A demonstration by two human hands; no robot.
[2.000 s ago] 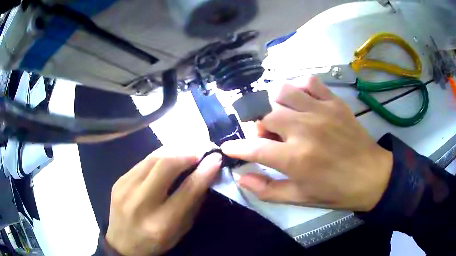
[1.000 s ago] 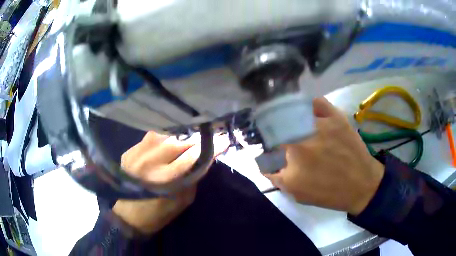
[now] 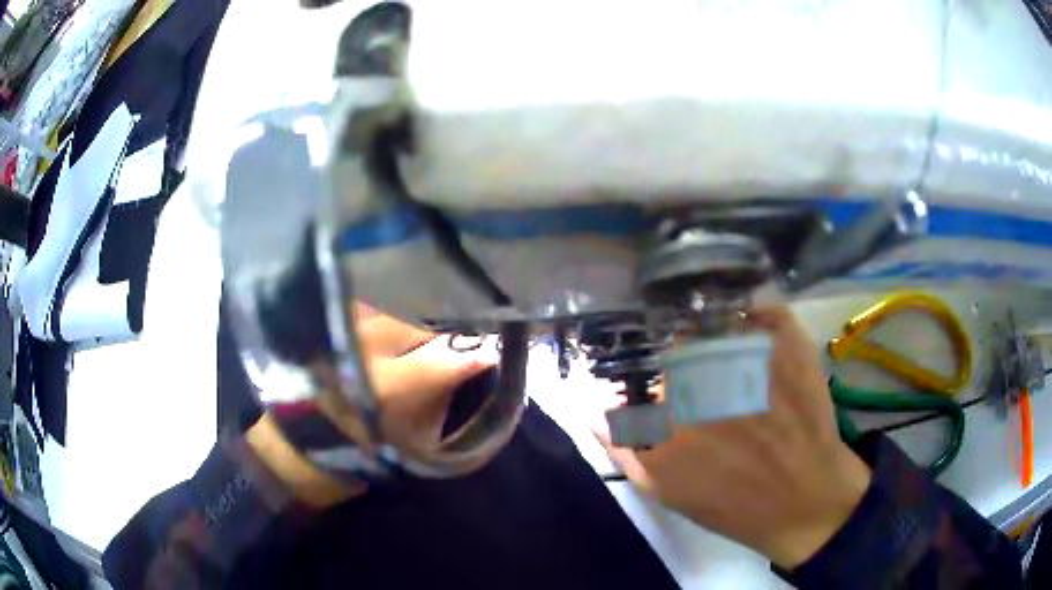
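Observation:
The dark garment panel (image 3: pixel 519 496) hangs over the front of the sewing table, below the machine head (image 3: pixel 646 150). My left hand (image 3: pixel 398 375) is partly behind the curved metal guard (image 3: pixel 283 277); dark cloth shows between its fingers, with the fingertips partly hidden. My right hand (image 3: pixel 761 449) is behind the tension knob (image 3: pixel 718 378), right of the panel. Its fingertips are mostly hidden, so I cannot tell whether it holds anything. The needle area is largely hidden under the head and brightly lit.
Scissors with a yellow handle (image 3: pixel 923 302) and a green handle (image 3: pixel 911 398) lie at the right, beyond my right hand. A thin orange tool (image 3: pixel 1026 438) lies farther right. Black and white cut pieces (image 3: pixel 104 248) are stacked at the far left.
The view has shifted, so the machine head covers more of the work. Both hands, first seen close together at the cloth's edge, are now farther apart and partly hidden by machine parts.

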